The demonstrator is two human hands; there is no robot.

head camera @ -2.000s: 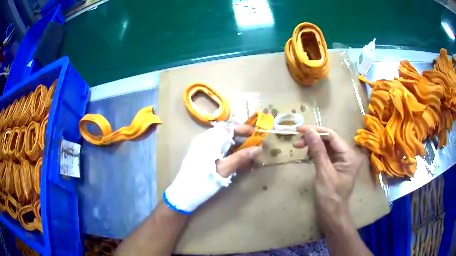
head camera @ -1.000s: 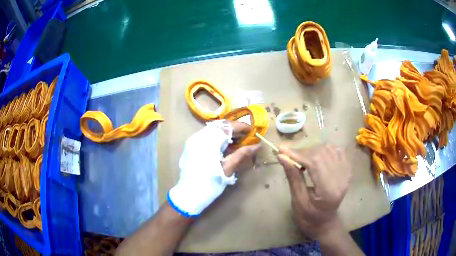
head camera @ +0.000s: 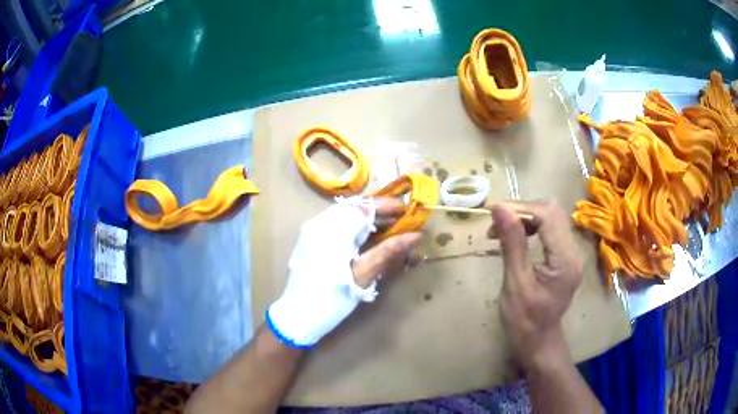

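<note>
My left hand (head camera: 332, 263), in a white knit glove with bare fingertips, holds an orange looped piece (head camera: 422, 194) over the cardboard. My right hand (head camera: 538, 271), bare, holds a thin pale stick (head camera: 461, 209) between thumb and fingers. The stick lies nearly level and its left tip meets the looped piece. The small white glue cup (head camera: 465, 191) stands just behind the stick, right of the looped piece. My left fingers hide part of the piece.
Cardboard sheet (head camera: 388, 340) lies under the work. A closed orange ring (head camera: 331, 161) and stacked ovals (head camera: 495, 79) sit behind. A tailed loop (head camera: 190, 209) lies on metal, left. Blue crate (head camera: 99, 323) stands far left. Loose strips (head camera: 647, 194) and a white bottle (head camera: 591, 85) are right.
My right hand has moved up and right, and the stick has turned from slanted to nearly level. The looped piece has turned in my left hand and shows narrower.
</note>
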